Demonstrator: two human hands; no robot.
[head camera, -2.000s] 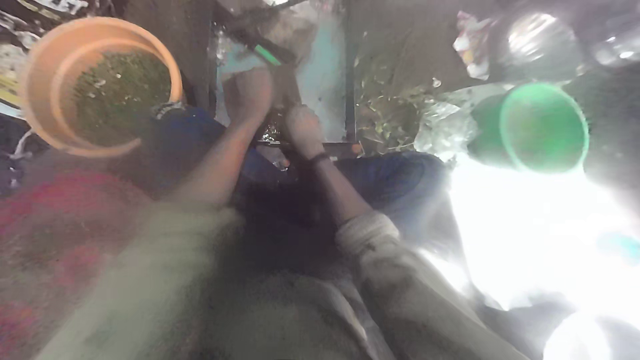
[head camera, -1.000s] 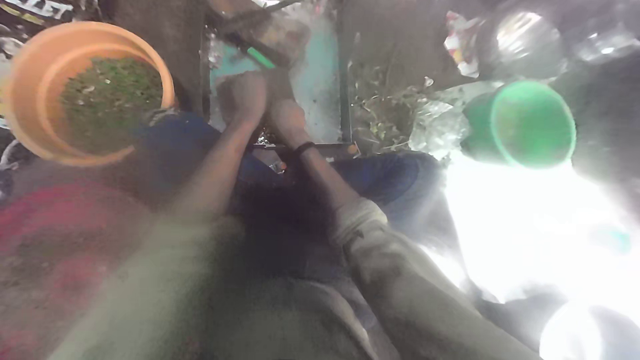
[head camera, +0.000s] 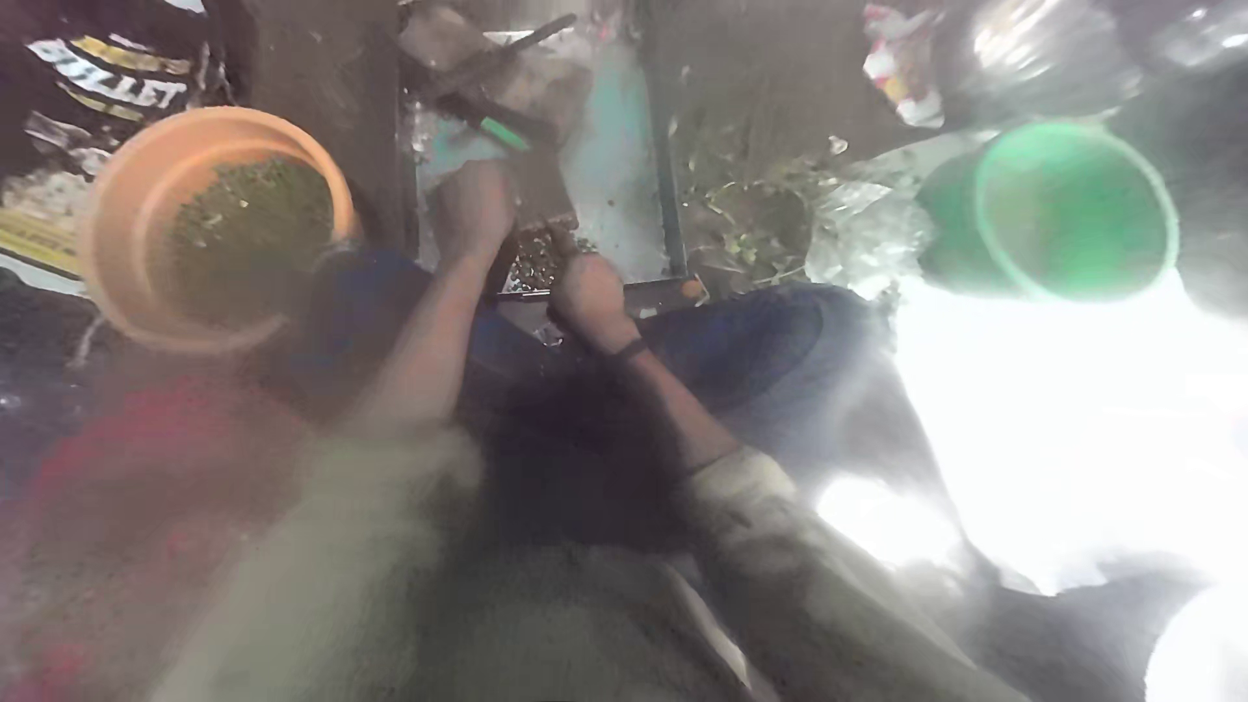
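My left hand (head camera: 475, 210) is closed at the left side of a brown block-like piece (head camera: 539, 185); the blur hides its exact grip. Low at that piece's right is my right hand (head camera: 590, 297), fingers curled around something too unclear to name. Both hands are over a shallow tray (head camera: 624, 195) with a pale blue-green bottom and dark rim. Small brown bits (head camera: 536, 261) lie between the hands at the tray's near edge. Beyond the left hand, a dark tool with a green part (head camera: 504, 134) lies across the tray, beside a dark stick-like piece (head camera: 517, 49).
An orange tub (head camera: 117, 214) holding chopped green plant matter stands at left. At right a green bucket (head camera: 1072, 210) lies tilted beside clear plastic (head camera: 863, 229). Leafy scraps (head camera: 746, 219) are right of the tray. A printed sack (head camera: 117, 68) is at the upper left.
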